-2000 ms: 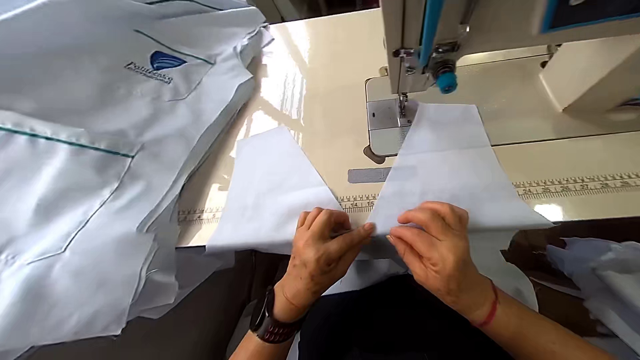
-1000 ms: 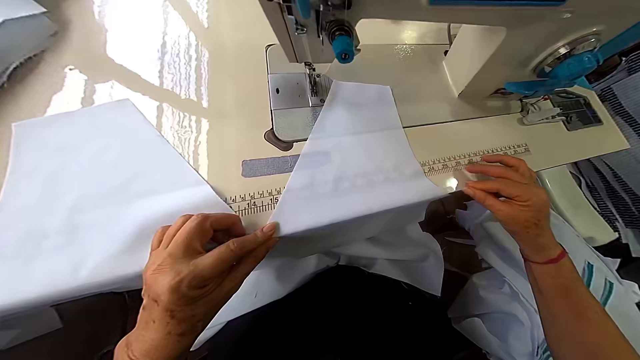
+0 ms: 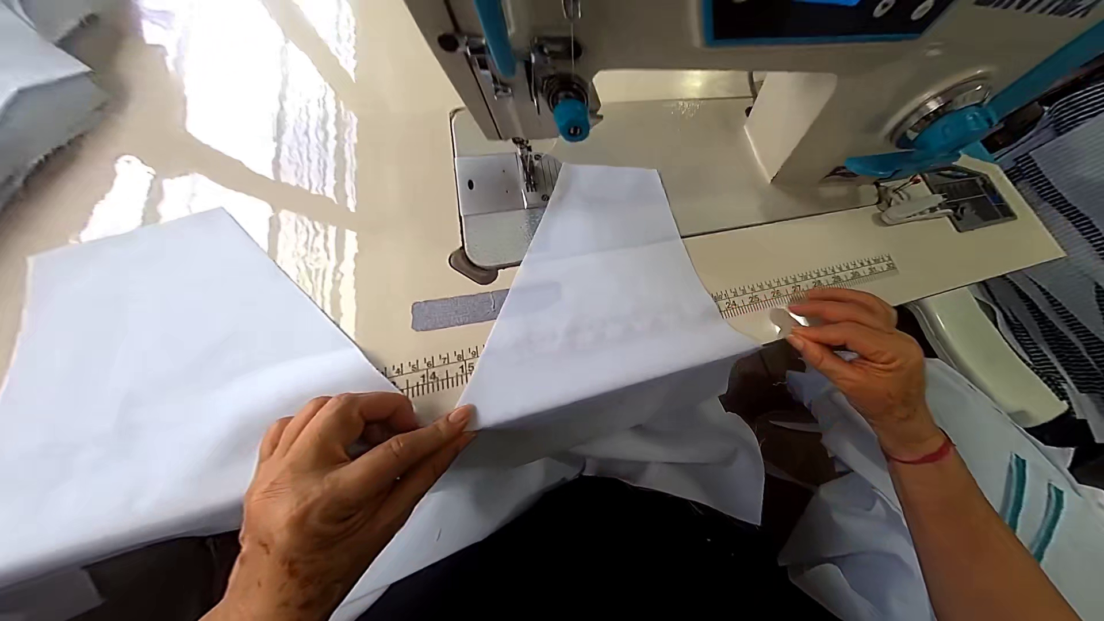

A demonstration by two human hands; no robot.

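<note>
A white cut fabric piece (image 3: 604, 285) lies over the table's front edge, its narrow end beside the sewing machine's presser foot (image 3: 528, 168). My left hand (image 3: 345, 483) pinches its left corner between thumb and fingers. At its right corner, my right hand (image 3: 862, 354) has thumb and index finger closed on the tip. Left of it spreads another white fabric section (image 3: 164, 371), partly behind my left hand. More white cloth (image 3: 673, 448) hangs below the edge onto my lap.
The sewing machine (image 3: 690, 43) stands at the back. A printed ruler (image 3: 802, 285) runs along the front of the table, near a grey strip (image 3: 457, 310). Folded white fabric (image 3: 43, 95) lies far left. White cloth with teal stripes (image 3: 1018, 509) is at lower right, striped fabric (image 3: 1069, 172) beyond.
My right hand has moved right, away from my left hand, to the fabric's right corner. The view has swung to the right.
</note>
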